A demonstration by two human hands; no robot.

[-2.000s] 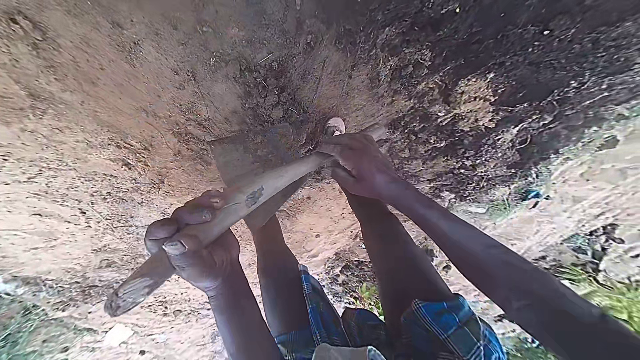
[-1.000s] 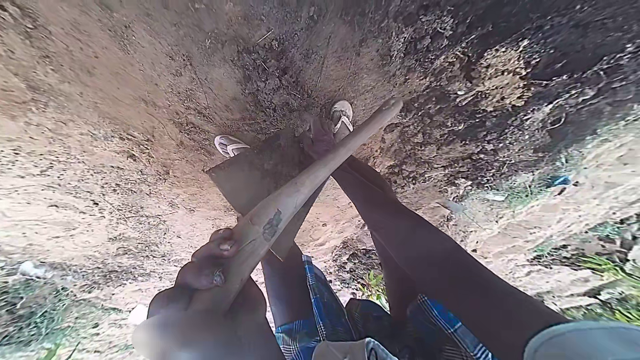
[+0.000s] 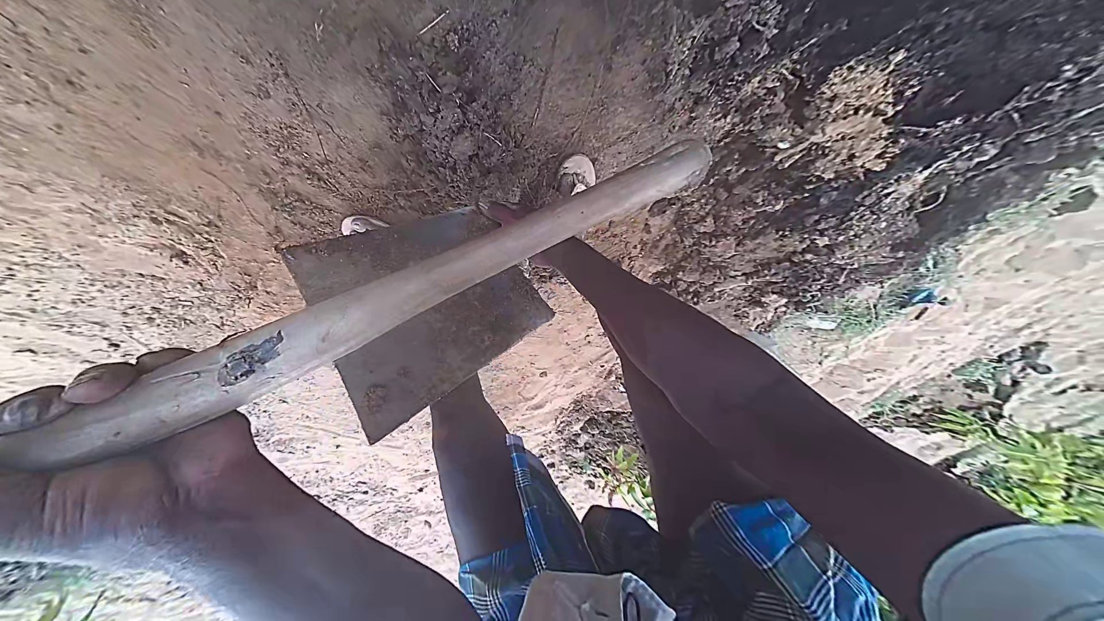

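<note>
A hoe with a thick pale wooden handle [image 3: 397,302] and a flat, worn metal blade [image 3: 431,362] slants across the view. My left hand [image 3: 164,466] is wrapped around the handle at the lower left, its fingertips showing over the top. The handle's rounded end points to the upper right, and a dark knot marks the wood near my left hand. My right hand [image 3: 504,212] holds the hoe at the blade's upper edge. The handle covers much of this hand, so most of its fingers are hidden. The blade lies beyond the handle, above the ground.
My feet in light sandals [image 3: 576,172] stand on bare brown soil [image 3: 216,172] beyond the hoe. Dark, rough earth [image 3: 733,216] rises at the right. Green plants [image 3: 1035,466] grow at the lower right. My legs and blue plaid shorts [image 3: 776,552] are below.
My right hand has gone from the handle to the blade's edge. The hoe and my left hand now look closer to the camera, and more of the blade shows.
</note>
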